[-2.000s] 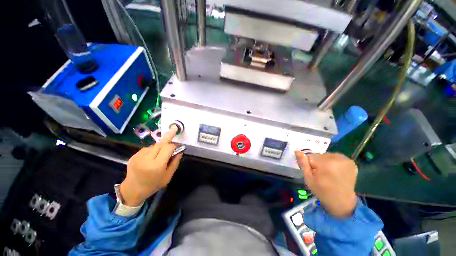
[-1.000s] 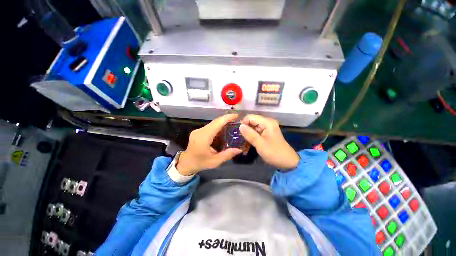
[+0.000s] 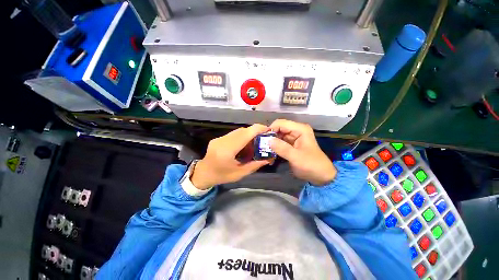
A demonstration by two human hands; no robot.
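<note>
A small square unit (image 3: 264, 146) with a dark edge and a bright, lit face is held in front of the press panel's lower edge. My left hand (image 3: 225, 155) grips its left side between thumb and fingers. My right hand (image 3: 302, 150) holds its right side, with the thumb on the face. The white press panel (image 3: 227, 112) has a green button (image 3: 173, 84) at the left, a green button (image 3: 342, 95) at the right and a red emergency stop (image 3: 253, 91) in the middle.
A black tray (image 3: 128, 164) with silver square pieces (image 3: 75, 196) lies at the left. A white compartment tray (image 3: 458, 235) with red, blue and green squares lies at the right. A blue box (image 3: 90, 54) stands upper left. A blue cylinder (image 3: 401, 52) and a yellowish hose (image 3: 407, 90) are right of the press.
Both hands left the press buttons and came together on the unit. Since one second ago, its dark face has become bright. The coloured squares in the white tray show different colours.
</note>
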